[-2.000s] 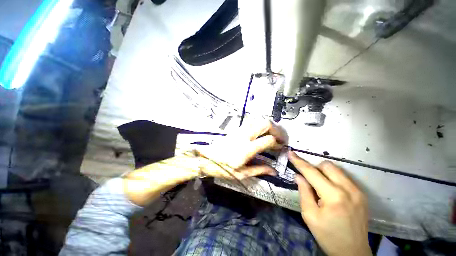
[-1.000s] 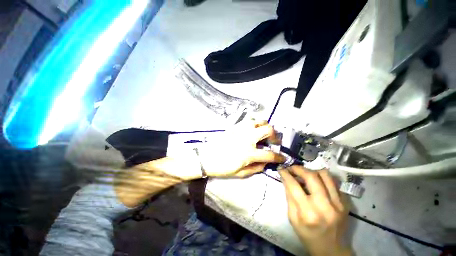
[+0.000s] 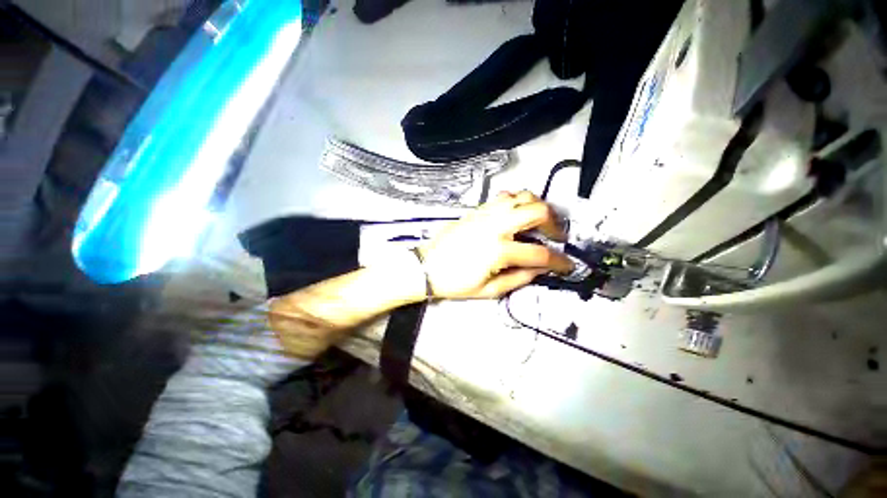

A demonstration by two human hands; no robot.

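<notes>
My left hand point(image 3: 491, 251) is at the needle area point(image 3: 615, 265) with its fingertips closed on a small folded grey piece point(image 3: 576, 266), mostly hidden by the fingers. Dark fabric shows beside the fingertips. A black fabric piece point(image 3: 309, 255) lies under my left wrist, next to a pale marked sheet point(image 3: 379, 236). A curved grey-white striped piece point(image 3: 389, 175) lies flat behind my hand. My right hand is not clearly seen; a blurred brownish patch at the bottom right corner may be part of it.
The white machine head point(image 3: 671, 126) stands at the right, with a ribbed knob point(image 3: 700, 334) below. Black bands point(image 3: 486, 102) lie at the back. A bright blue lamp point(image 3: 190, 146) covers the upper left. A black cord or seam point(image 3: 622, 362) crosses the tabletop.
My right hand has left the fingertips of my left hand and the fabric. My left hand stays by the needle area. The view has shifted, and the lamp looks smaller than one second ago.
</notes>
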